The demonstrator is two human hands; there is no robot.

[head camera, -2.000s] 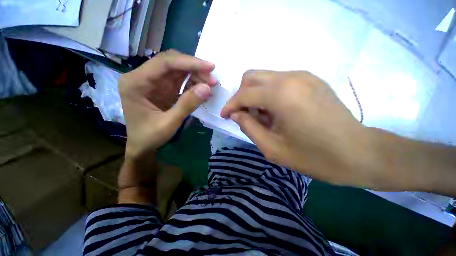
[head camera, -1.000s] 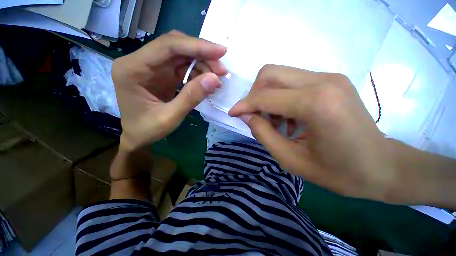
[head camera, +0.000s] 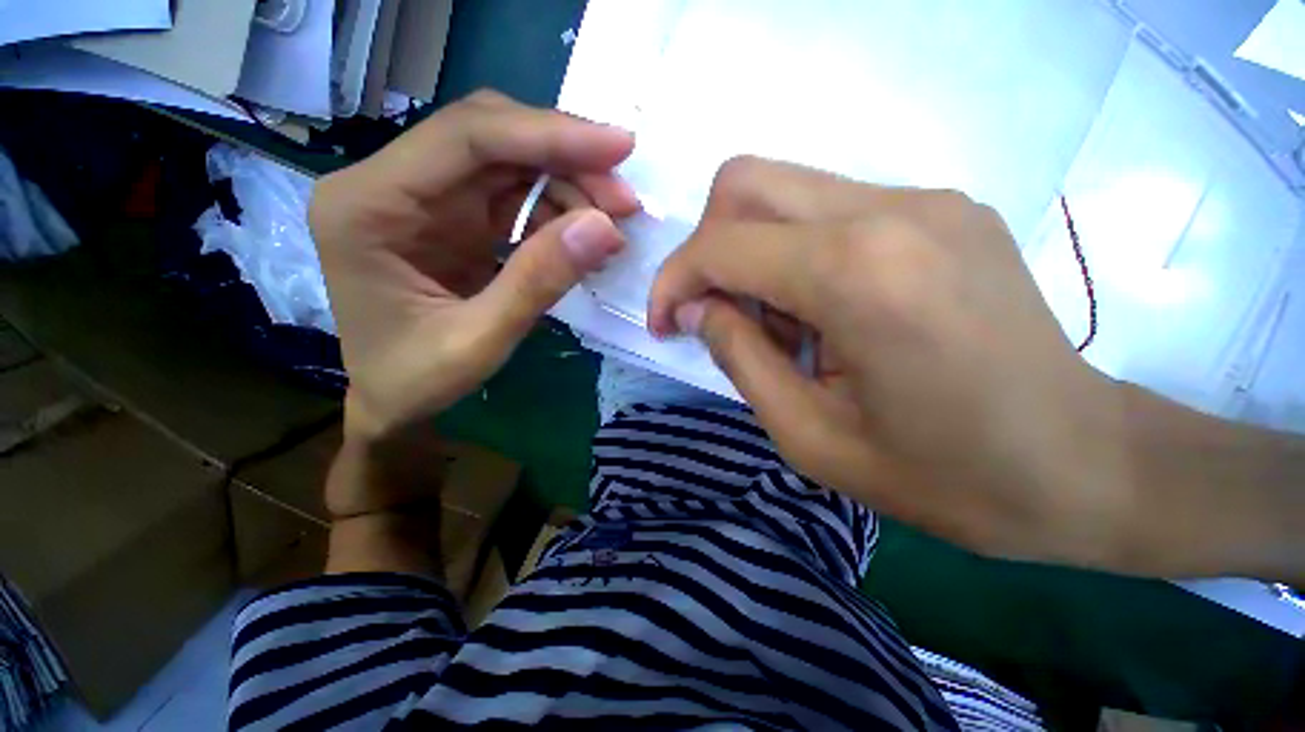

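Observation:
A large white card sheet point(head camera: 859, 86) lies on the bench, overexposed in its middle. My left hand point(head camera: 465, 265) is over its left edge, with a thin pale strip point(head camera: 530, 210) curled between its thumb and fingers. My right hand point(head camera: 902, 343) is over the near corner of the sheet with thumb and index finger pinched together; what is between the fingertips is too small to tell. A clear panel point(head camera: 623, 308) shows faintly under the fingertips. A thin dark red twisted wire point(head camera: 1078, 272) lies on the sheet at the right.
Stacked sheets and boards point(head camera: 201, 50) stand at the upper left. A crumpled white liner heap point(head camera: 265, 236) sits in a dark bag below them. Brown cartons point(head camera: 115, 529) are on the floor at the left. Green surface point(head camera: 988, 629) shows at the lower right.
Both hands stay close to the same place. The right fingertips have closed in slightly and moved a little left. The view has shifted slightly.

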